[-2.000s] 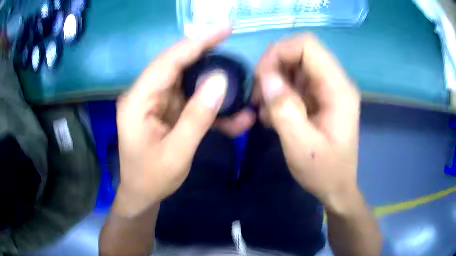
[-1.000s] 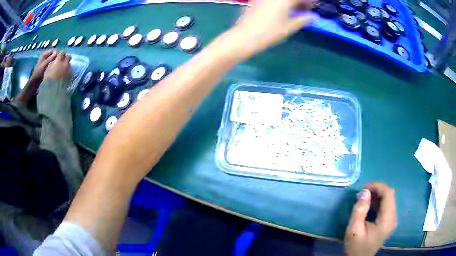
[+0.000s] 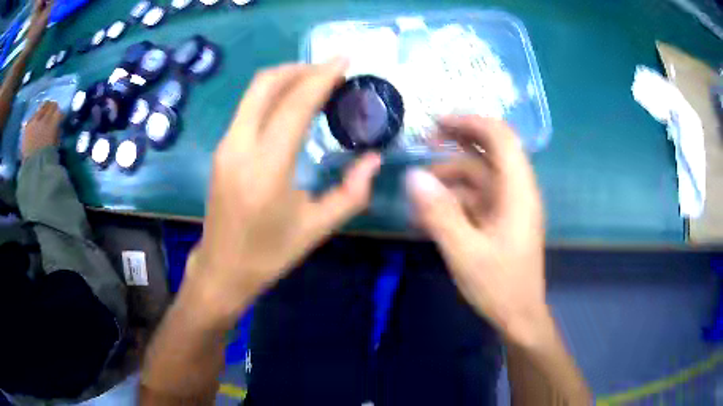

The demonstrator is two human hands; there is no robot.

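Observation:
A round black disc [image 3: 365, 112] with a greyish centre is at my left hand [image 3: 273, 178], between its fingers and thumb, in front of the clear tray. My right hand [image 3: 483, 210] is just right of the disc, not touching it, with thumb and fingers curled and blurred. Whether its fingertips hold a small piece cannot be told. The clear parts tray [image 3: 541, 111] holds a loose heap of small pale pieces [image 3: 468, 67] and a pale rectangular block [image 3: 353, 47]. The hands hide part of its near edge.
A cluster of black discs [image 3: 158, 125] lies on the green bench [image 3: 602, 170] at the left, with a row behind it. Another person's hand [image 3: 41, 127] is at a clear tray at far left. White paper [image 3: 683, 143] and a cardboard sheet [image 3: 705, 103] are at right.
My left hand has come back from the blue bin at the back and now has a black disc. My right hand has moved left towards it. The view has shifted; the blue bin is out of view.

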